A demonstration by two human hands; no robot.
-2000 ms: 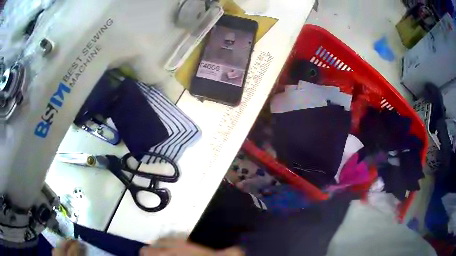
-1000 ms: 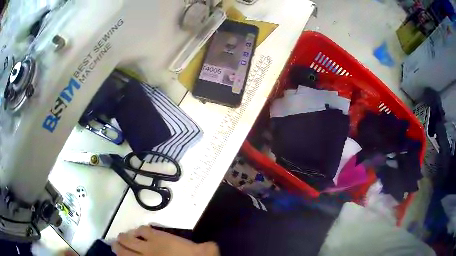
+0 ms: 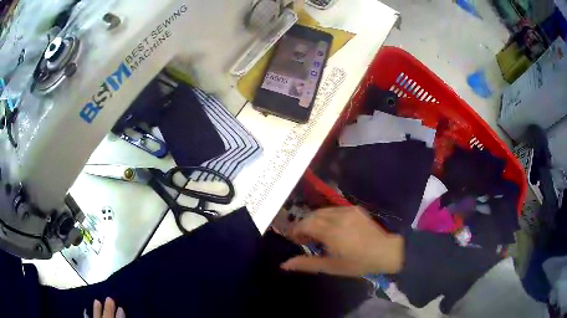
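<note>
A large navy cloth panel (image 3: 186, 267) lies across the front of the table and drapes over its edge. My left hand (image 3: 107, 308) shows only as fingertips on the cloth at the bottom edge, cut off by the picture. My right hand (image 3: 348, 242) is over the dark cloth beside the table edge, fingers apart, with nothing seen in it. The sewing machine head (image 3: 37, 233) is at the left. Black-handled shears (image 3: 186, 192) lie on the table, partly covered by the cloth.
A phone (image 3: 293, 73) lies on yellow card (image 3: 248, 87). Folded striped trim (image 3: 239, 146) and navy pieces (image 3: 193, 127) lie under the machine arm (image 3: 146, 53). A red basket (image 3: 388, 59) with navy, white and pink pieces (image 3: 388, 174) stands at the right.
The navy panel now spreads over the table front and part of the shears. My right hand has moved from the table's front edge to the right, towards the basket. The view has shifted slightly.
</note>
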